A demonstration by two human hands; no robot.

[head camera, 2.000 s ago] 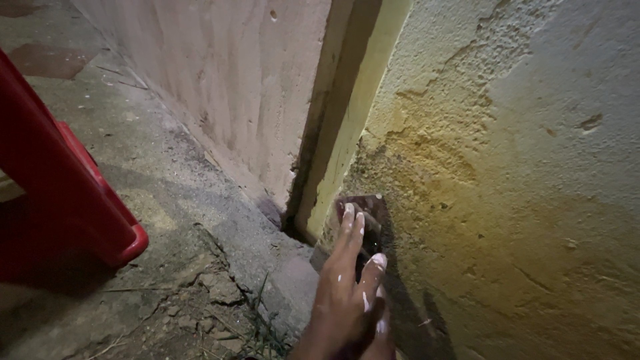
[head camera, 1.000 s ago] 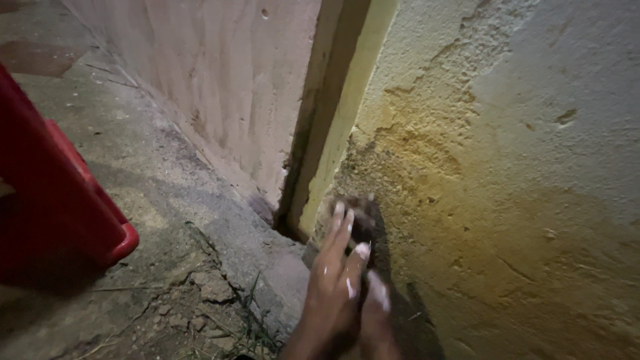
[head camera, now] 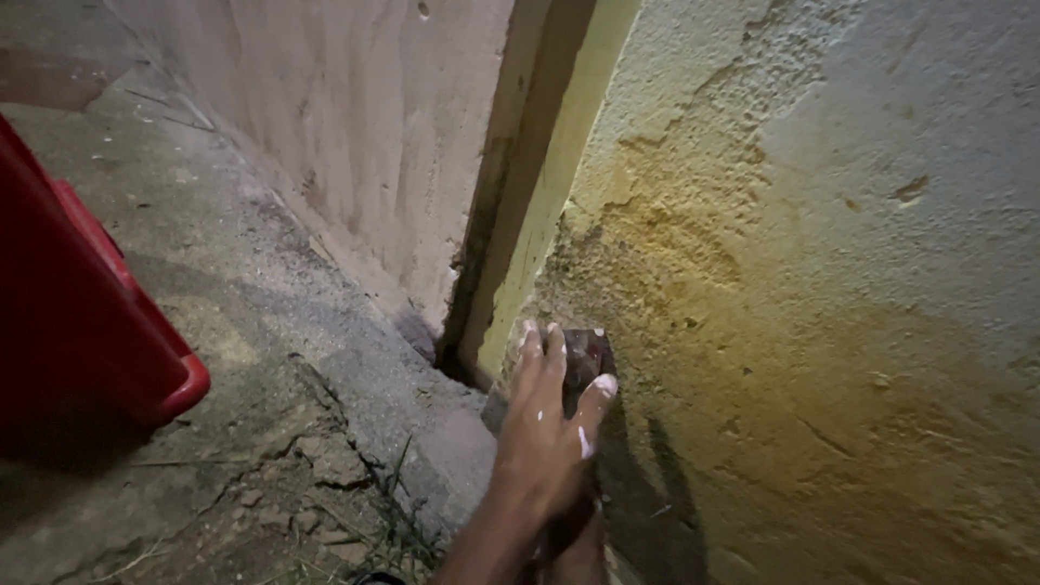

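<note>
My left hand (head camera: 544, 414), its fingertips and thumb flecked with white paint, lies over a dark, square-cornered flat piece (head camera: 587, 353) against the foot of the rough plastered wall (head camera: 731, 325). The fingers stretch along the piece's left side and the thumb is at its right. What the piece is made of cannot be told. Under and behind my left hand is my right hand (head camera: 578, 548), mostly hidden, with only a part near the wrist in view. Yellowish, pitted plaster surrounds the piece, with a yellow-painted edge (head camera: 561, 179) to its left.
A recessed gap (head camera: 479, 325) separates the plastered wall from a pinkish wall (head camera: 374, 146). Red plastic furniture (head camera: 97, 325), perhaps a chair or stool, stands at left on the concrete floor (head camera: 236, 284). Cracked ground with rubble and grass (head camera: 398, 520) lies by my forearms.
My hands have shifted slightly over the lower wall and remain close together. The dark piece, blurred one second ago, shows more sharply now.
</note>
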